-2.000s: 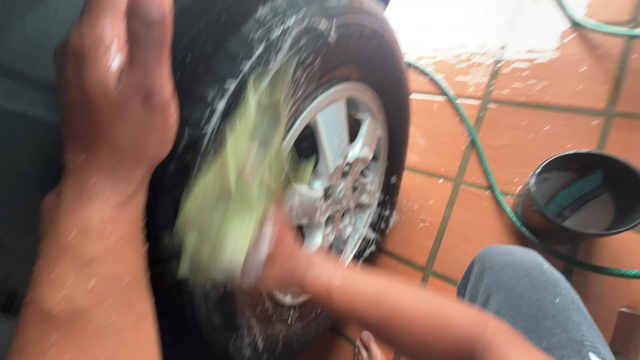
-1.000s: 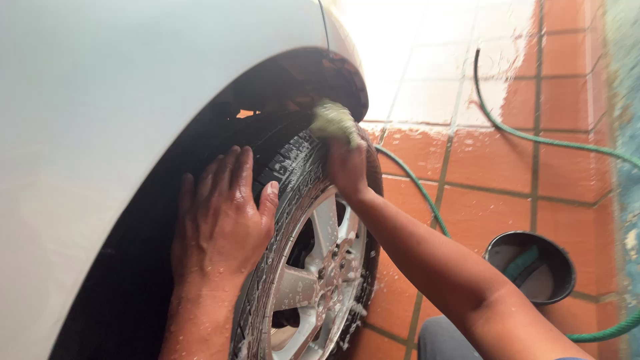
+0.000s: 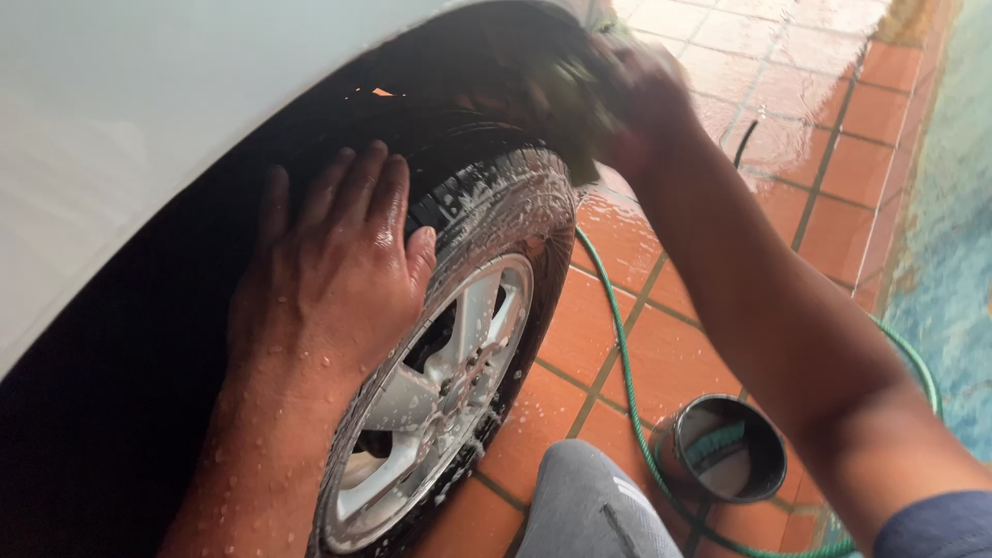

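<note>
My left hand (image 3: 333,263), wet and with its fingers spread, rests against the tread of a soapy car tire (image 3: 511,194) and holds nothing. Foam and drops dot the tire's sidewall and the silver alloy wheel (image 3: 442,395). Up at the front edge of the wheel arch, my right hand (image 3: 651,101) grips a yellow-green cloth (image 3: 570,101); both are blurred. The cloth is above the top of the tire, partly in shadow, and whether it touches the arch I cannot tell.
The light-coloured car fender (image 3: 155,93) curves over the dark wheel well. A green hose (image 3: 620,333) runs across wet terracotta floor tiles (image 3: 682,349). Beside it stands a black bucket (image 3: 728,449) with liquid inside. My grey-clad knee (image 3: 589,504) is near the wheel; a blue-green painted surface (image 3: 945,256) lies at right.
My right hand has moved the cloth from the tire's side to its top, then up to the arch edge. My left hand stays by the tread since a second ago. The view has shifted.
</note>
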